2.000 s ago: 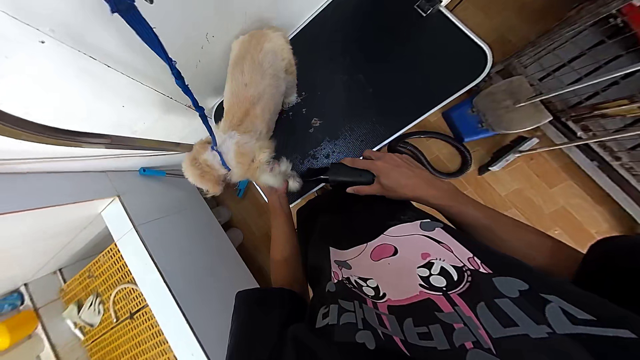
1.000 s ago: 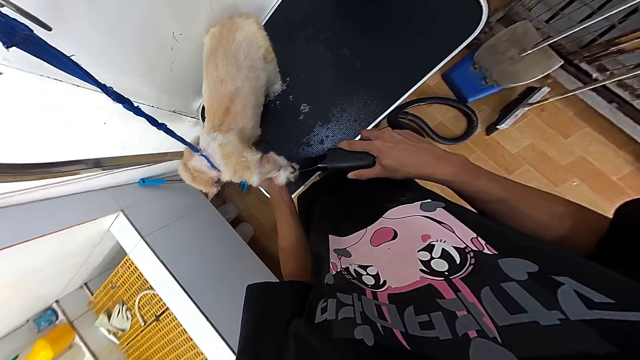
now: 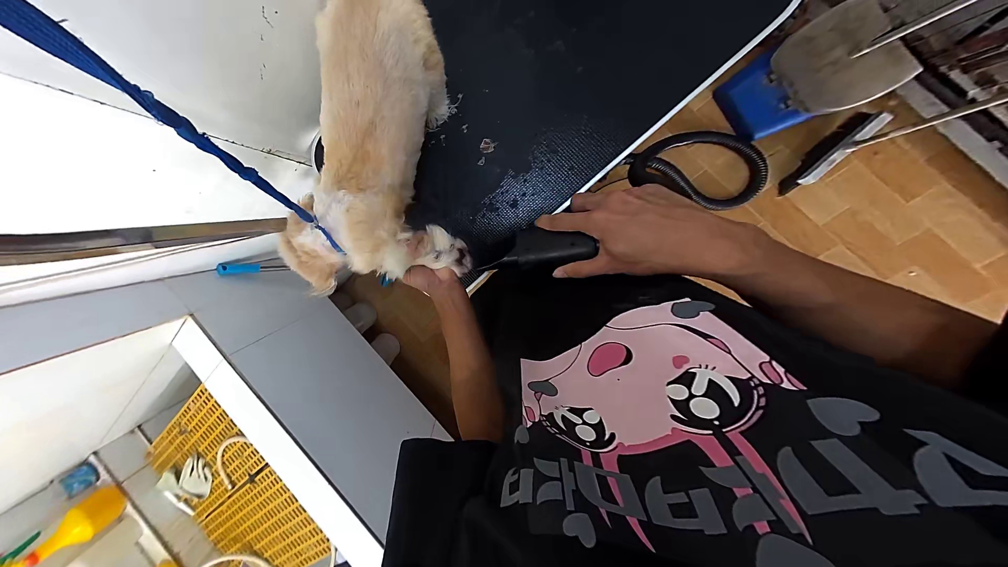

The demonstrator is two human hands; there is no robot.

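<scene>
A cream-coloured dog (image 3: 370, 118) stands on a black grooming table (image 3: 543, 94) at the upper left, its head over the near edge. A blue braided lead (image 3: 181, 122) runs from the upper left to its neck. My left hand (image 3: 433, 279) holds the dog's fluffy front paw (image 3: 441, 250) from below, fingers partly hidden. Just right of the paw, my right hand (image 3: 638, 232) grips a black electric clipper (image 3: 551, 248), its narrow end pointing at the paw. Loose hair tufts (image 3: 487, 146) lie on the tabletop.
A coiled black cord (image 3: 701, 140) hangs beyond my right hand. A blue-and-grey dustpan (image 3: 756, 94) and a floor brush or squeegee (image 3: 835, 150) are at the upper right. A tiled ledge (image 3: 315, 370) lies at left, with yellow plastic grating (image 3: 260, 504) beyond it.
The view has shifted closer to the ledge and table. Both hands stay at the paw, the clipper still in my right hand.
</scene>
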